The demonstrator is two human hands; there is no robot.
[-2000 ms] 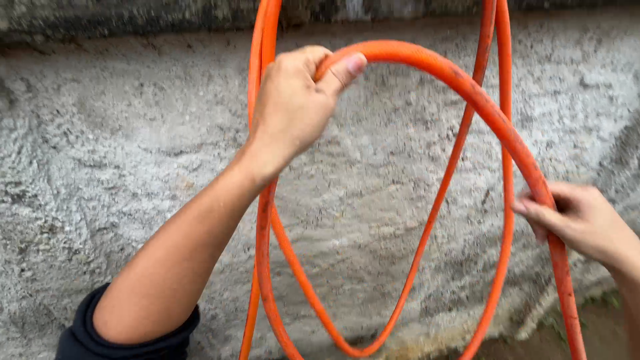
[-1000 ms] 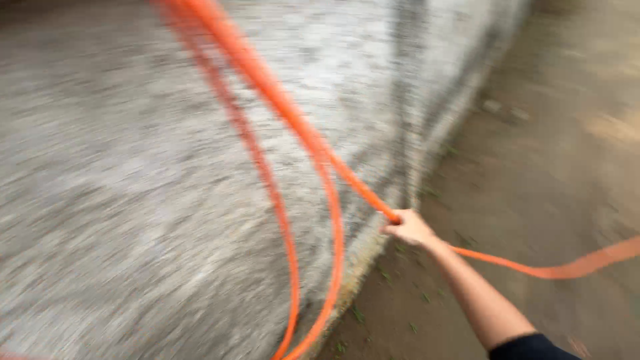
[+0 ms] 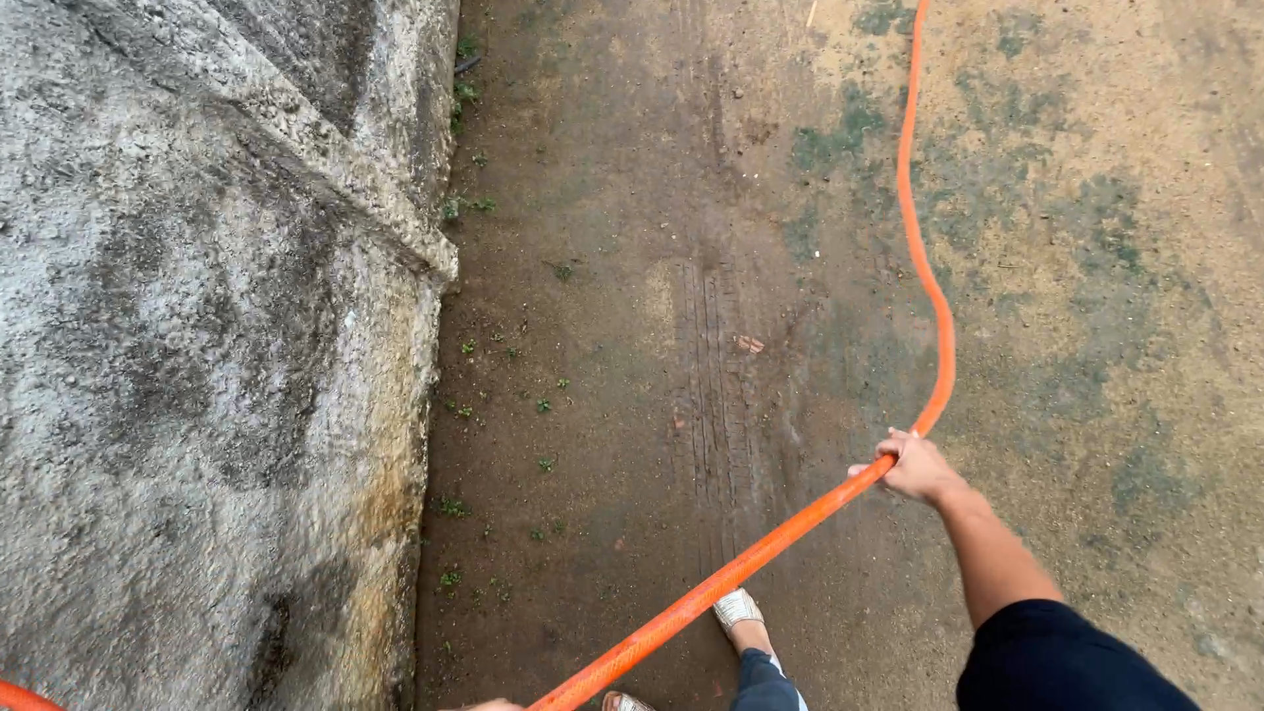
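An orange hose [image 3: 726, 583] runs up from the bottom edge to my right hand [image 3: 913, 466], whose fingers are closed around it. Beyond that hand the hose bends and trails over the dirt to the top edge. Only a sliver of my left hand [image 3: 484, 705] shows at the bottom edge, beside the hose; its fingers are out of frame, so its grip cannot be told. Another short piece of orange hose [image 3: 25, 697] shows in the bottom left corner.
A rough grey plastered wall [image 3: 217, 395] with a projecting ridge fills the left side. Bare dirt ground [image 3: 612, 326] with tyre tracks, small weeds and brick bits lies right of it. My shoes [image 3: 736, 608] are at the bottom.
The view has swung from the wall to the ground. Two seconds ago both hands were on the hose before hanging loops; now my right hand holds a stretch of it out over the dirt.
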